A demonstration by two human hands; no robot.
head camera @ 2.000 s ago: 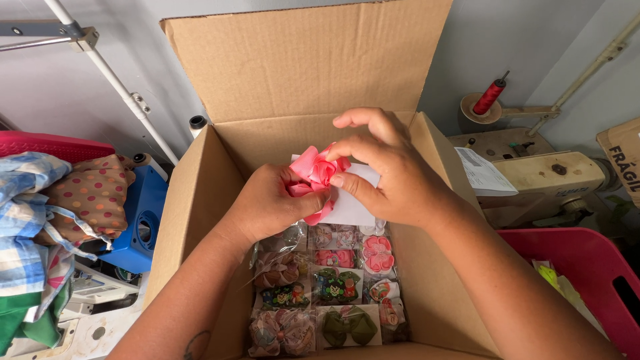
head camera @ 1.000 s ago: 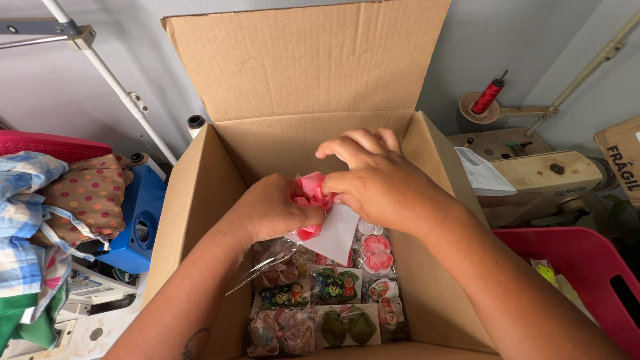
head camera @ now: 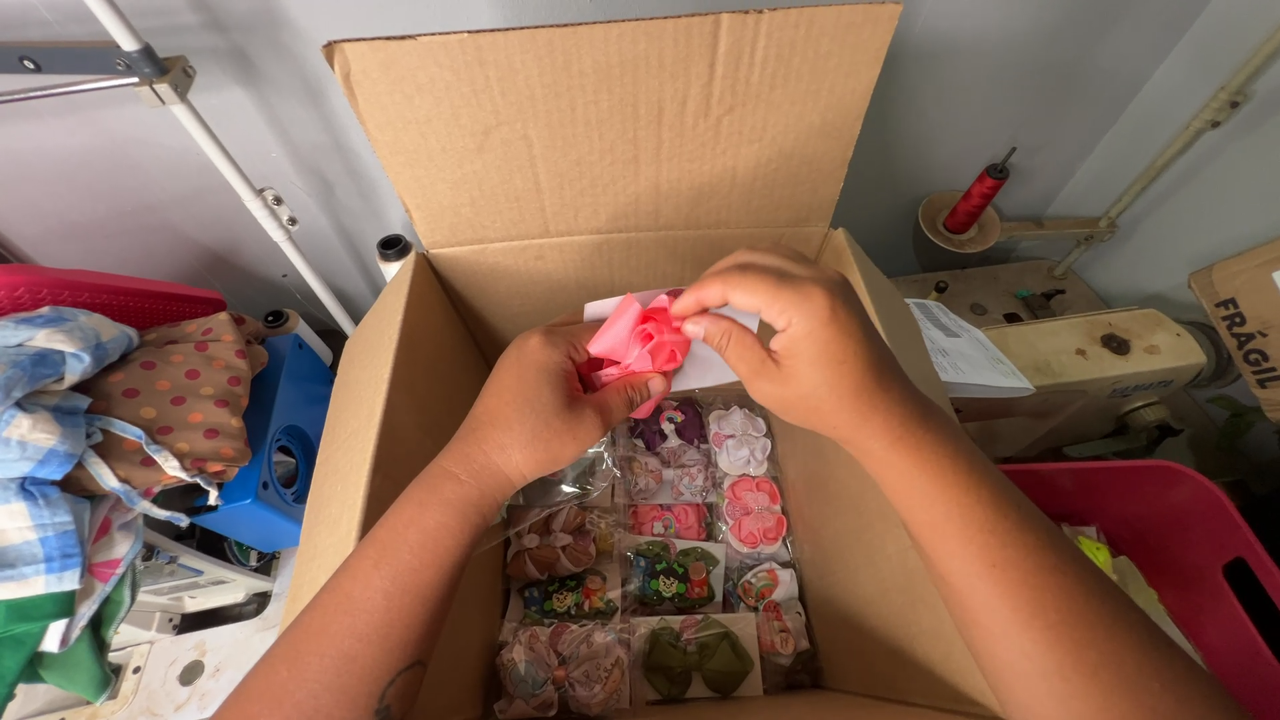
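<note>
Over an open cardboard box (head camera: 370, 410), my left hand (head camera: 545, 400) grips a pink ribbon bow (head camera: 640, 340) by its lower left side. The bow lies against a white card (head camera: 705, 365). My right hand (head camera: 790, 335) pinches the bow's right edge between thumb and forefinger. Clear plastic film (head camera: 580, 475) shows below my left hand. Several bows in clear packets lie in rows in the box, among them a green bow (head camera: 698, 655), a pink flower-shaped bow (head camera: 755, 512), a white one (head camera: 740, 440) and a brown one (head camera: 555, 542).
Folded fabrics (head camera: 170, 400) and a blue plastic part (head camera: 280, 450) stand left of the box. On the right are a sewing machine (head camera: 1090, 365), a red thread cone (head camera: 975, 200), a printed paper (head camera: 965, 350) and a red plastic bin (head camera: 1130, 500). The box flap (head camera: 620, 130) stands upright behind.
The pink bow and white card have turned in my hands, and the bow's loops face the camera more. The right hand's fingers have shifted to the bow's right edge.
</note>
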